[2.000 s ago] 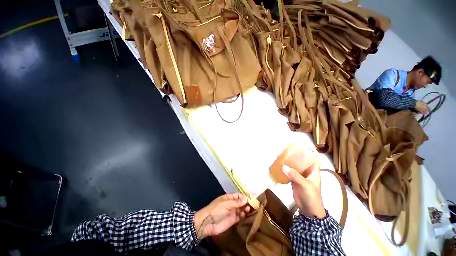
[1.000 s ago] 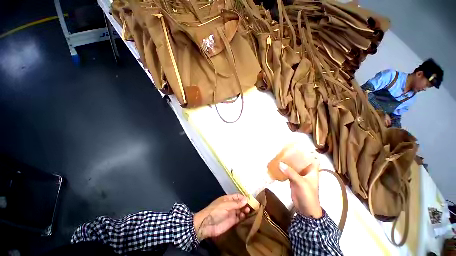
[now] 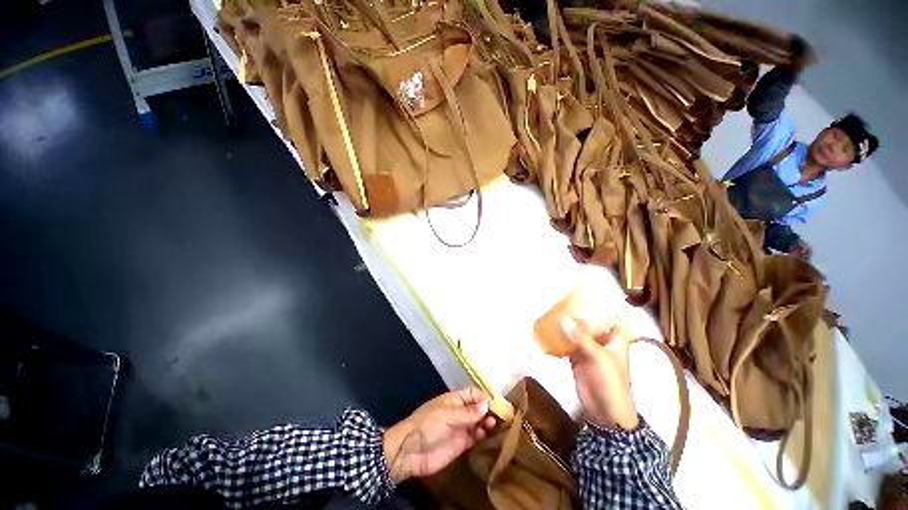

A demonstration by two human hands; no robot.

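A brown bag (image 3: 538, 458) lies at the near table edge, with a gold zipper line along its opening and a strap loop standing to its right. My left hand (image 3: 443, 430) pinches a small pale yellowish zipper end (image 3: 501, 406) at the bag's top corner. My right hand (image 3: 601, 371) holds a translucent glue bottle (image 3: 572, 321) with amber contents above the table. The bottle's tip is washed out by glare near the left fingertips; whether it touches the zipper end cannot be told.
A white-covered table (image 3: 498, 259) with a yellow strip runs away from me. Heaped brown bags (image 3: 418, 139) lie at the far left, and more bags (image 3: 687, 269) lie along the right side. A person (image 3: 787, 179) is across the table. Dark floor is at left.
My hands and the bag have barely moved; the bottle has shifted slightly. The person across the table has turned this way and raised an arm toward the bag heap.
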